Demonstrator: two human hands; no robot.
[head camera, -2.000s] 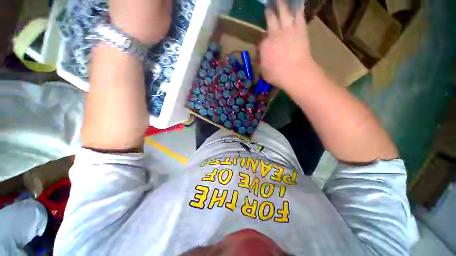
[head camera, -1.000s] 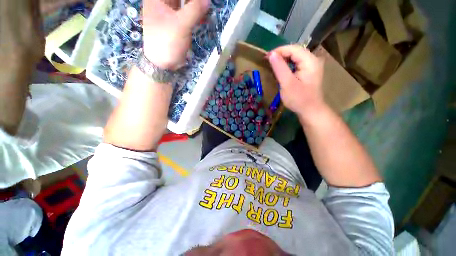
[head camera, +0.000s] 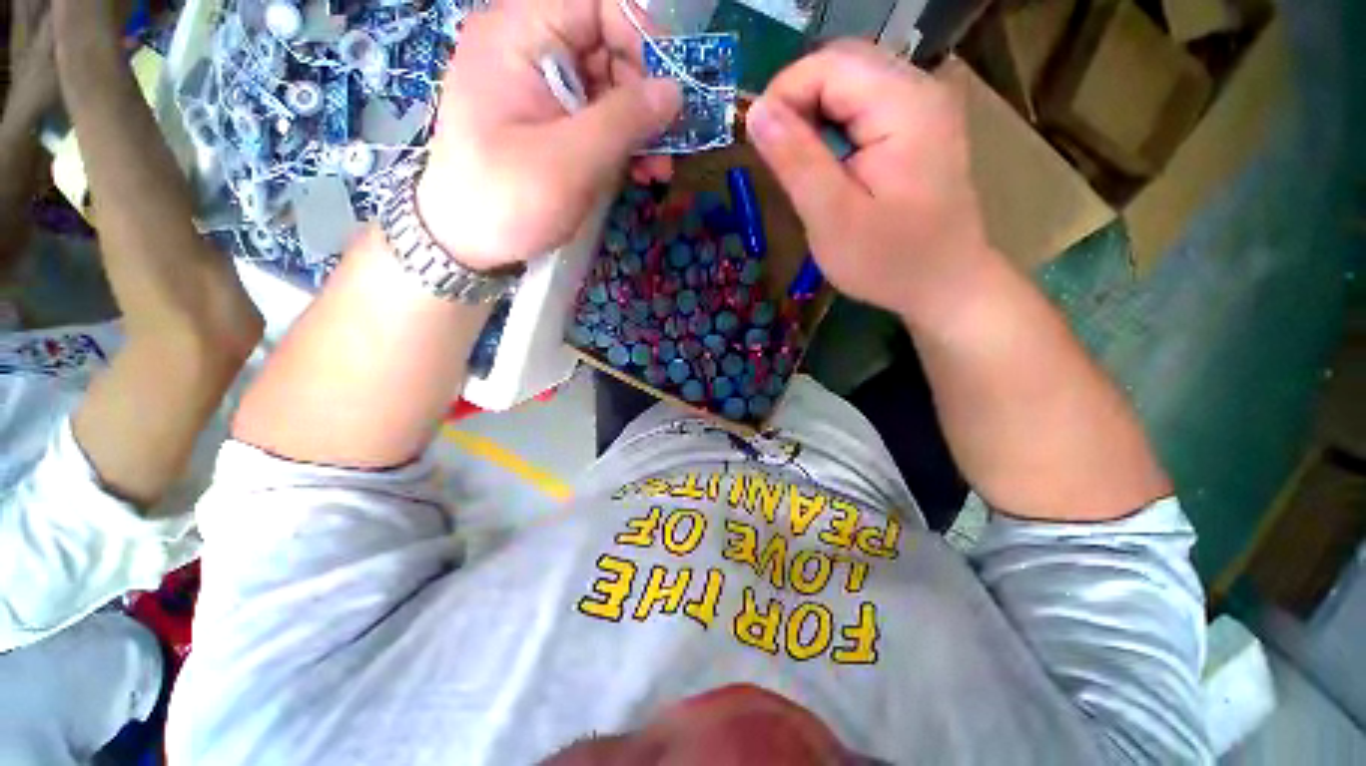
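Observation:
A blue circuit board (head camera: 695, 93) with white wire is held between my hands at the top centre. My left hand (head camera: 542, 135) is closed on the board's left side. My right hand (head camera: 869, 172) has thumb and forefinger pinched at the board's right edge, on a small reddish strand (head camera: 740, 108). Below is the cell carton (head camera: 649, 388) with packed round cells and red bits; a blue battery (head camera: 745, 211) lies lengthwise on them. Another blue cell (head camera: 806, 279) shows at the carton's right side.
The white parts bin (head camera: 527, 332) at left holds a heap of wired board assemblies (head camera: 307, 97). A large open carton (head camera: 1049, 177) with cardboard pieces is at upper right. Another person's arm (head camera: 172, 255) is at far left, beside the bin.
My left hand has come from over the bin to the centre, now with a board. My right hand has moved up to meet it. The other person's arm reaches further in at left.

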